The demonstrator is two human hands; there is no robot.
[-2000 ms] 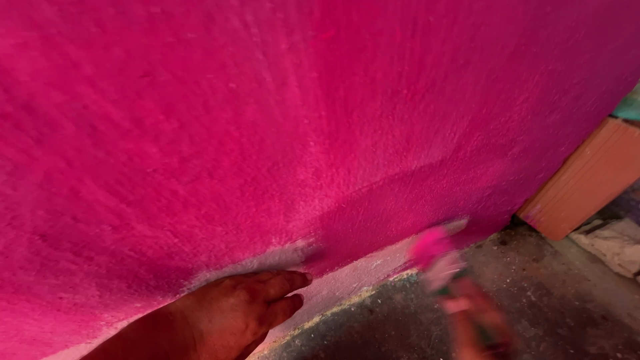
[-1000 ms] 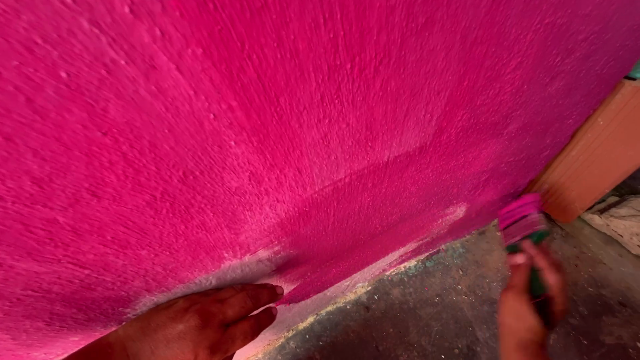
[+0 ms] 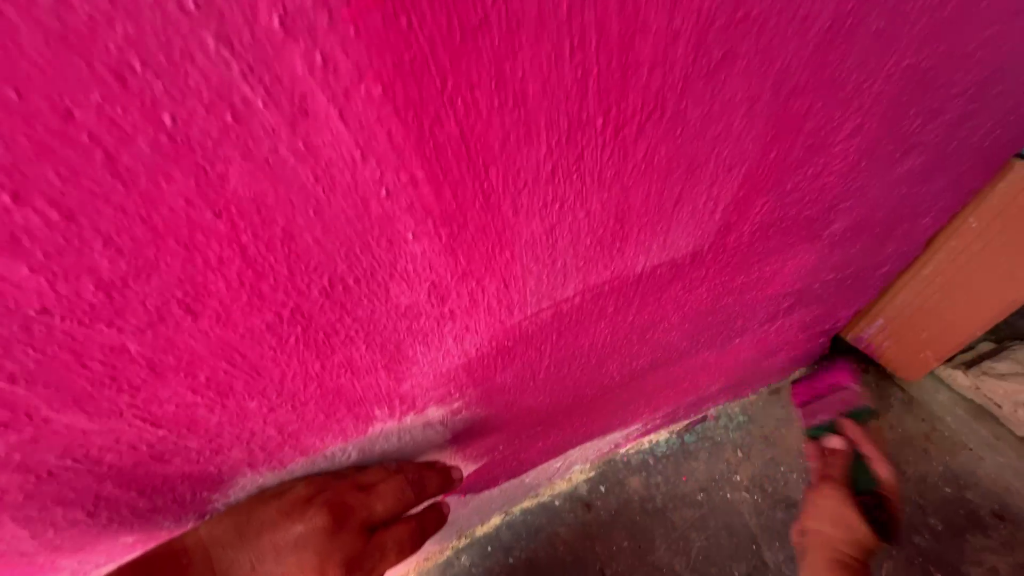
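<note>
A textured wall (image 3: pixel 512 240) painted bright pink fills most of the head view. Along its foot runs a pale strip (image 3: pixel 552 472) without pink, bordering the dark floor. My left hand (image 3: pixel 328 512) rests against the low part of the wall at bottom centre-left, fingers pointing right, nothing seen in it. At lower right my right hand (image 3: pixel 840 496) grips the green handle of a paintbrush (image 3: pixel 832 392), slightly blurred. Its bristles are coated in pink paint and lie beside the wall's bottom edge, near the orange-brown frame; whether they touch the wall I cannot tell.
An orange-brown frame or post (image 3: pixel 952 280), with pink smears at its lower end, stands against the wall at right. Behind it lies a pale, rough piece (image 3: pixel 992 376). The floor (image 3: pixel 680 520) is dark and speckled, with yellowish and greenish paint marks along the wall.
Between the first frame and now, the brush in my right hand has moved right, towards the orange-brown frame. Pink now covers more of the pale strip. My left hand stays against the wall.
</note>
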